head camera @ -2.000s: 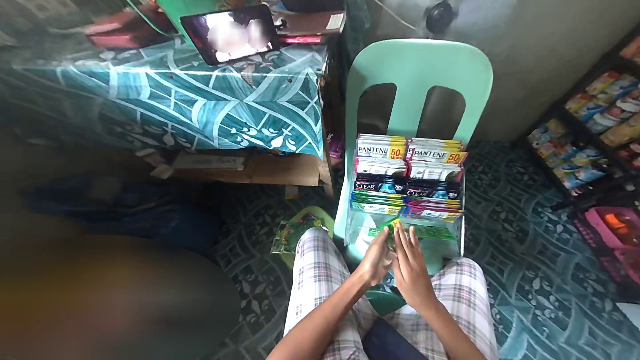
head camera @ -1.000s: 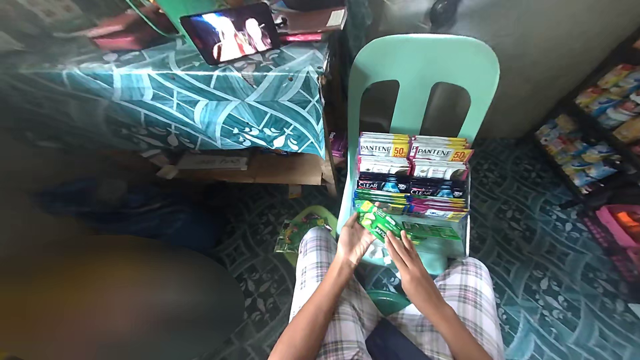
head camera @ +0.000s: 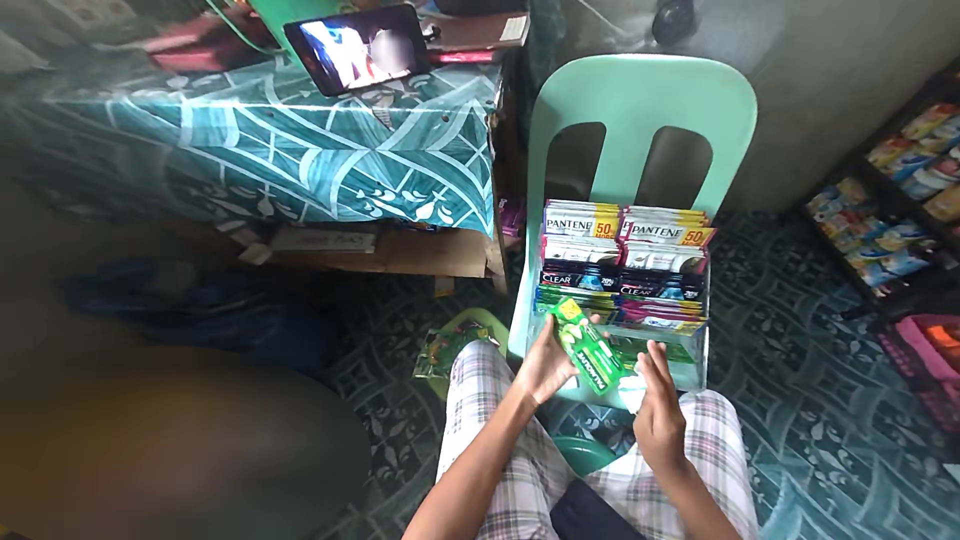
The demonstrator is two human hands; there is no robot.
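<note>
My left hand (head camera: 549, 364) holds a green Palmolive sachet packet (head camera: 589, 346) tilted over the front of a clear tray (head camera: 703, 360). Just right of the packet, my right hand (head camera: 658, 401) is raised edge-on with its fingers extended, close to a small whitish piece (head camera: 632, 391); whether it grips that piece is unclear. The tray rests on the seat of a green plastic chair (head camera: 645, 82). Rows of sachets stand in it: Pantene packs (head camera: 581, 221) at the back, Clear packs (head camera: 577, 279) nearer, then green and purple packs (head camera: 664, 309). Another green packet (head camera: 652, 349) lies in the tray's front part.
To the left is a table with a teal patterned cover (head camera: 337, 157), bearing a propped phone (head camera: 360, 49). A green container with wrappers (head camera: 469, 322) is beside my left knee. Shelves of packaged goods (head camera: 874, 232) and a pink basket (head camera: 919, 352) stand at right.
My hands were close together over the tray two seconds ago. They have moved apart, and the green packet now shows plainly in my left hand.
</note>
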